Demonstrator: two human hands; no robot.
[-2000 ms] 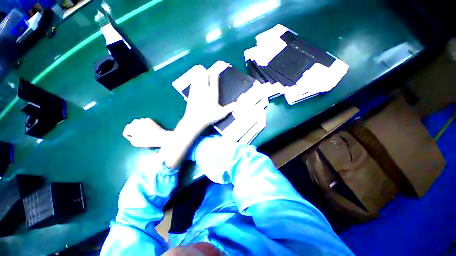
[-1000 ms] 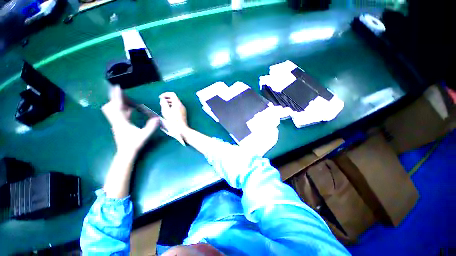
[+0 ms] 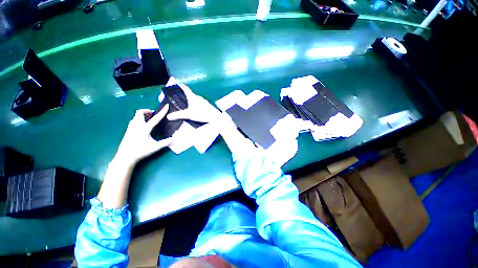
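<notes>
A part-folded carton [image 3: 169, 124] with black panels and white flaps is between my two hands, just above or on the green bench. My left hand [image 3: 137, 135] grips its left side, thumb and fingers around the black panel. My right hand [image 3: 197, 108] holds its upper right side, and part of the carton is hidden behind it. White flaps stick out below, towards the lower right. The blank stack [image 3: 257, 123] lies to the right of my right hand, white flaps at its ends. A second, fanned blank stack [image 3: 325, 107] lies further right.
Open black boxes with upright lids stand at the back [image 3: 131, 73] and far left [image 3: 39, 97]. A row of finished cartons [image 3: 36, 189] is at left. A white tape roll [image 3: 394, 46] and a black tray [image 3: 329, 13] are at the far side. Brown cardboard boxes [image 3: 367, 204] sit below the bench edge.
The card, seen thin and edge-on between my hands one second ago, now shows bent black panels and white flaps. Both hands have closed in on it. The view has shifted slightly.
</notes>
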